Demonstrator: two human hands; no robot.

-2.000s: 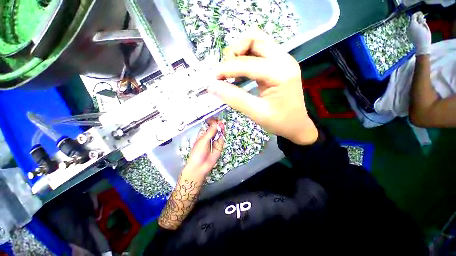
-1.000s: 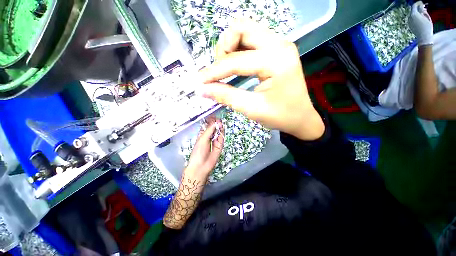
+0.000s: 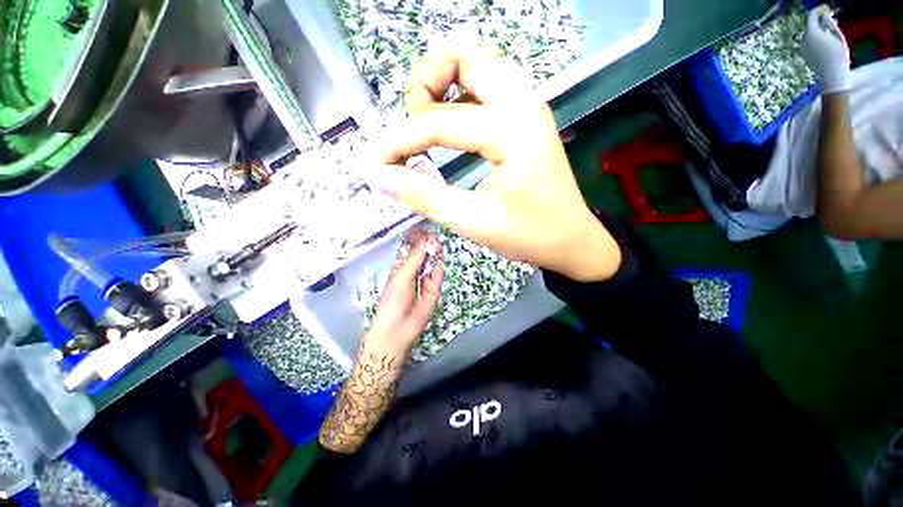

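My left hand [image 3: 404, 287], with a patterned forearm, is below the machine, over the near tub [image 3: 332, 322]. Its fingers are closed around small white and green plastic parts [image 3: 428, 259]. My right hand [image 3: 505, 163] is raised over the right end of the silvery-white fixture [image 3: 337, 193]. Its thumb and index fingertips are close together at the fixture, with the other fingers curled. Glare hides whether a part is between these fingertips. The near tub holds many small parts [image 3: 475, 297].
The steel bowl feeder [image 3: 198, 114] and feed rail [image 3: 272, 79] are upper left. The far tub [image 3: 634, 35] stands beyond the fixture. Air fittings [image 3: 124, 297] are at left. A person's white-gloved hand [image 3: 827, 50] is by a blue crate [image 3: 728, 104] at right. A red stool [image 3: 644, 178] is beyond.
My right hand has shifted left along the fixture, with its fingertips further left than before. My left hand has stayed in nearly the same place. The coworker's gloved hand has moved slightly.
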